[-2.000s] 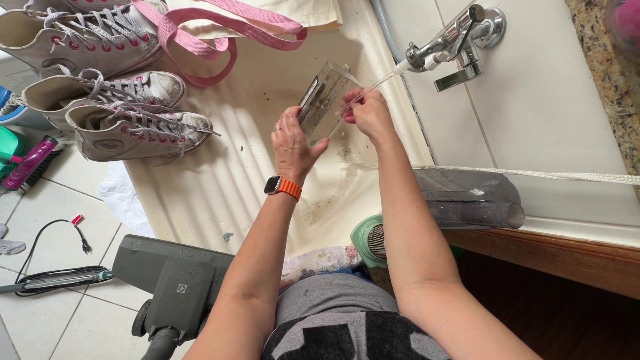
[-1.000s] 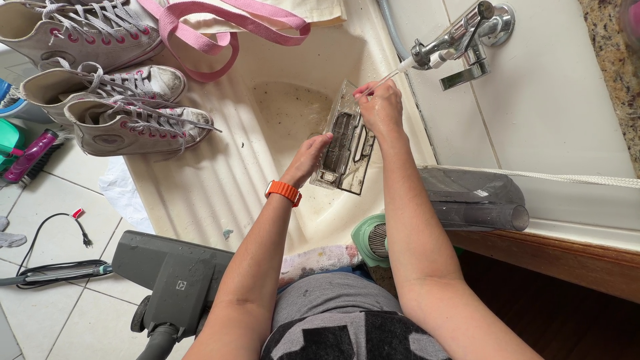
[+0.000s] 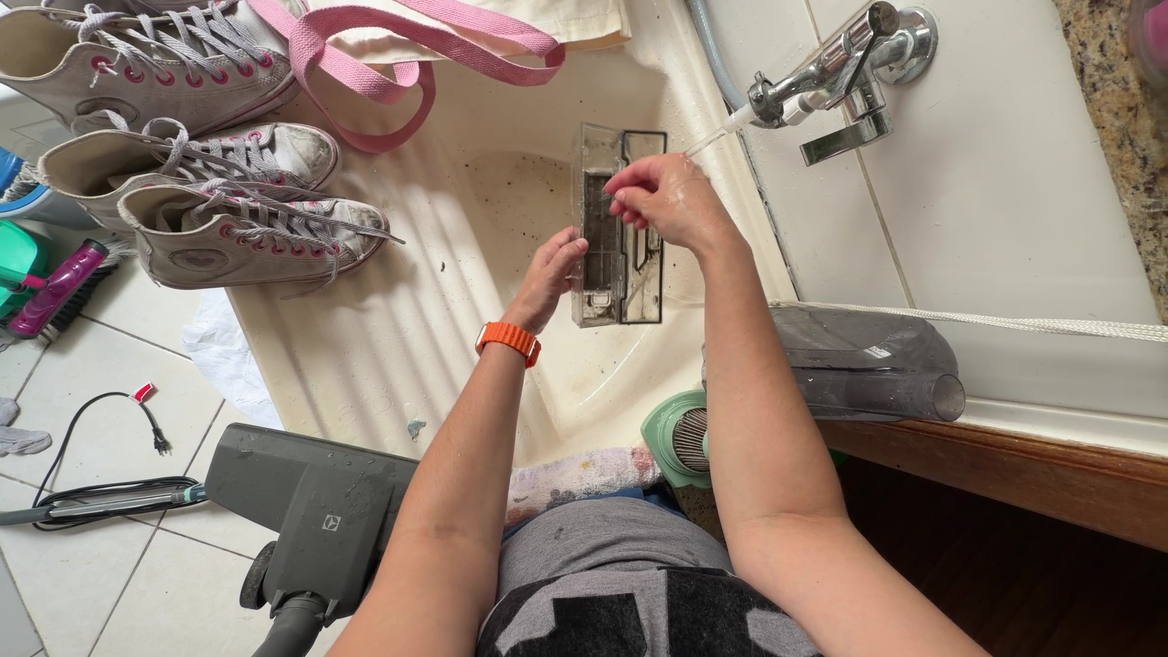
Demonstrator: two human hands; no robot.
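Note:
A clear plastic box with an open lid (image 3: 598, 265), likely a vacuum cleaner part, is tilted over the basin of a cream laundry sink (image 3: 493, 383). My left hand (image 3: 550, 274), below an orange watch strap (image 3: 508, 344), grips its left side. My right hand (image 3: 671, 201) is over the box's upper right part, fingers curled; whether it holds anything cannot be told. Water runs from the chrome faucet (image 3: 826, 82) onto the back of my right hand. Dark specks of dirt dot the basin floor.
High-top sneakers (image 3: 246, 233) and a pink strap (image 3: 365, 87) lie at the left and top of the sink. A grey vacuum floor head (image 3: 315, 493) leans at the lower left. A smoky plastic canister (image 3: 862, 360) and a green-rimmed filter (image 3: 680, 438) are beside my right forearm.
The box now stands more upright in view, its lid opened to the right. My right hand has moved from the box's top edge to over its middle; my left hand still grips the left side.

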